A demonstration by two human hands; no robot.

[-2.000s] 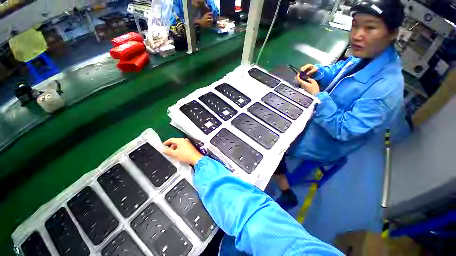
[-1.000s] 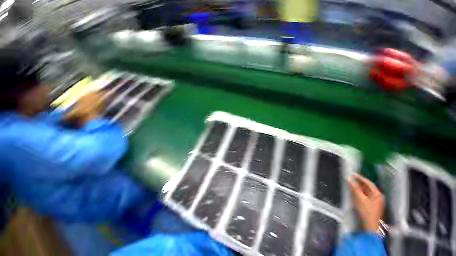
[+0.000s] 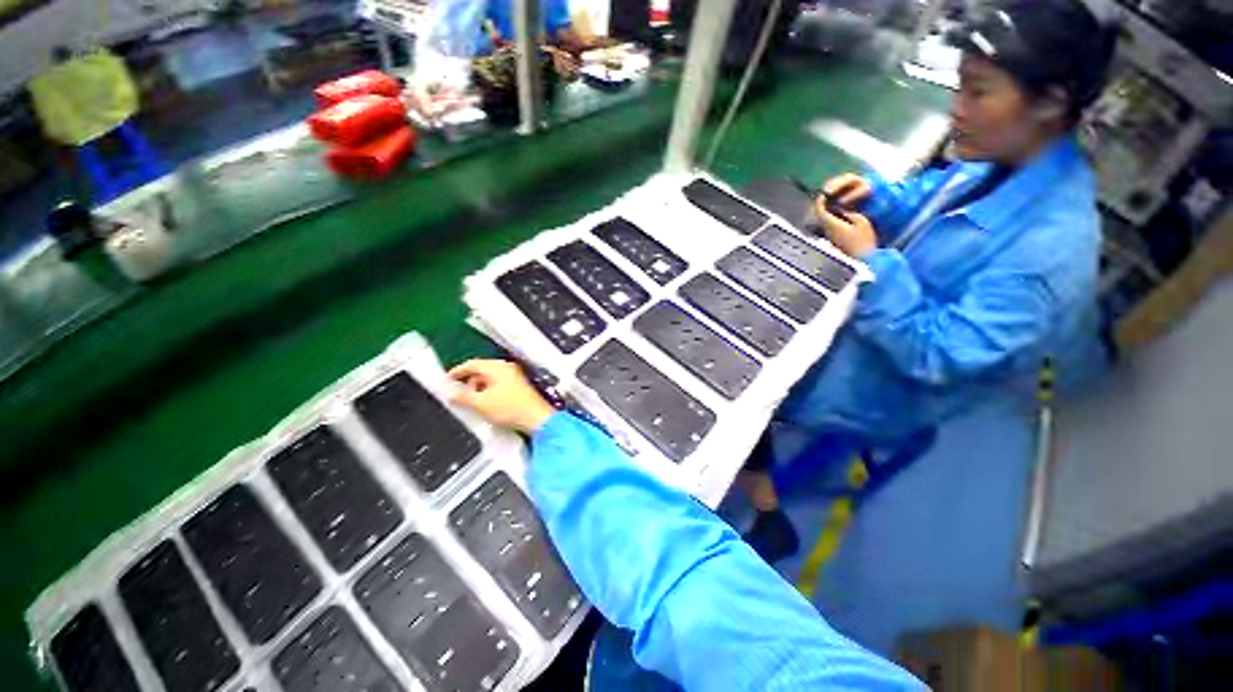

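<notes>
A white blister tray (image 3: 419, 511) with black phone-sized housings in two rows lies at the lower left, its lower part cut off by the picture's edge. My right hand (image 3: 500, 395) is at its upper right corner, fingers and thumb closed on the rim. A second white tray stack (image 3: 467, 291) lies just beyond, towards the other worker. It holds black housings (image 3: 645, 396), with one bare pocket in its far row. My left hand is out of the picture.
A worker in a light blue smock (image 3: 994, 291) sits at the right, holding a small dark piece. Red packets (image 3: 363, 125) lie across the green bench (image 3: 257, 304). A pale post (image 3: 700, 88) stands behind the second stack. A brown carton (image 3: 994, 660) is at the bottom right.
The view swung left along the bench, blurred, and is back on the two trays. My right hand stays at the near tray's edge. The other worker's head has turned from me towards their hands.
</notes>
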